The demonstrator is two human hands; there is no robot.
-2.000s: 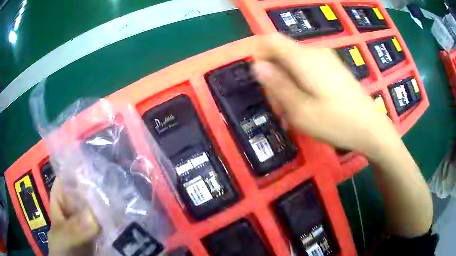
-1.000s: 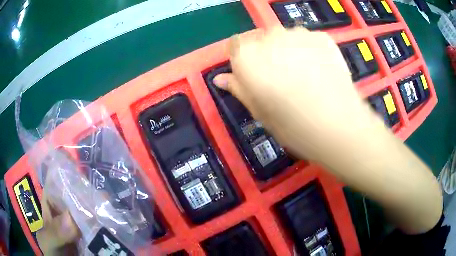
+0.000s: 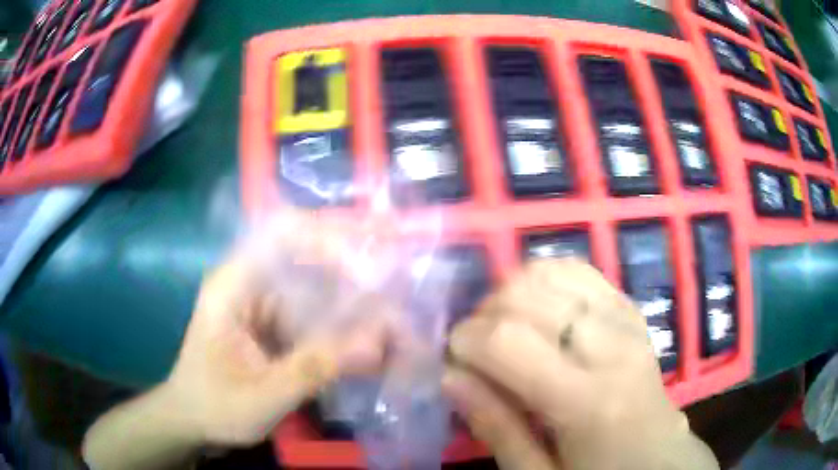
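The clear sticker sheet (image 3: 404,404) hangs between my hands over the foam tray, blurred; no black squares can be made out on it. My left hand (image 3: 266,349) grips the sheet on its left side. My right hand (image 3: 560,367) has its fingertips close together at the sheet's right edge; blur hides whether they hold the sheet or a sticker. The red-orange foam tray (image 3: 496,213) holds black phones, backs up, such as the phone (image 3: 524,110) in the upper row. The upper-left pocket holds a front-up phone with yellow film (image 3: 337,96) around its screen. My hands hide several lower pockets.
Another foam tray (image 3: 119,151) with phones stands at the upper left. A further tray (image 3: 726,119) at the right holds phones with yellow patches. The trays lie on a dark green bench (image 3: 119,285). A whitish-grey bundle (image 3: 41,216) lies by the left tray.
The view has swung so the whole tray shows. My right hand has left the phone in the upper row and come to the sheet, beside my left hand.
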